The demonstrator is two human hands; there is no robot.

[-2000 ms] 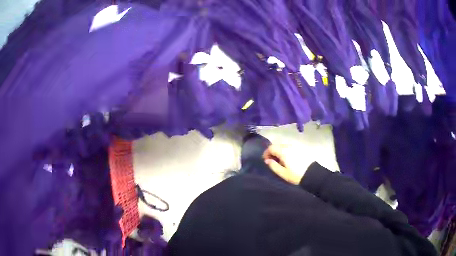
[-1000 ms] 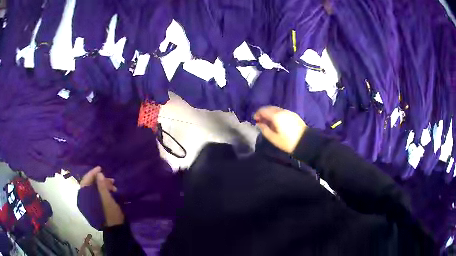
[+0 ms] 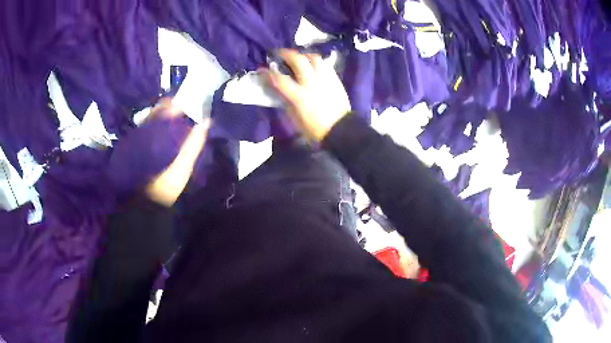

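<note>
A purple garment [image 3: 244, 120] lies over my lap, between my two hands. My left hand [image 3: 175, 157] is blurred and closed around a wad of purple cloth at the left. My right hand [image 3: 313, 90] is further forward, its fingers bent onto the cloth's upper edge, seemingly pinching it; the fingertips are partly blurred. A large pile of purple garments [image 3: 402, 74] fills the front, its ends hanging in a ragged fringe with bright gaps and small yellow flecks.
More purple cloth [image 3: 40, 268] lies at the far left. A darker purple heap [image 3: 549, 144] is at the right. Red plastic parts [image 3: 390, 261] show at the lower right, beside my right sleeve. A blurred rail-like edge [image 3: 559, 214] runs at the far right.
My left hand has moved up and right with purple cloth in it. My right hand has moved forward and left onto cloth. The view has shifted; the left red basket and black loop are out of sight.
</note>
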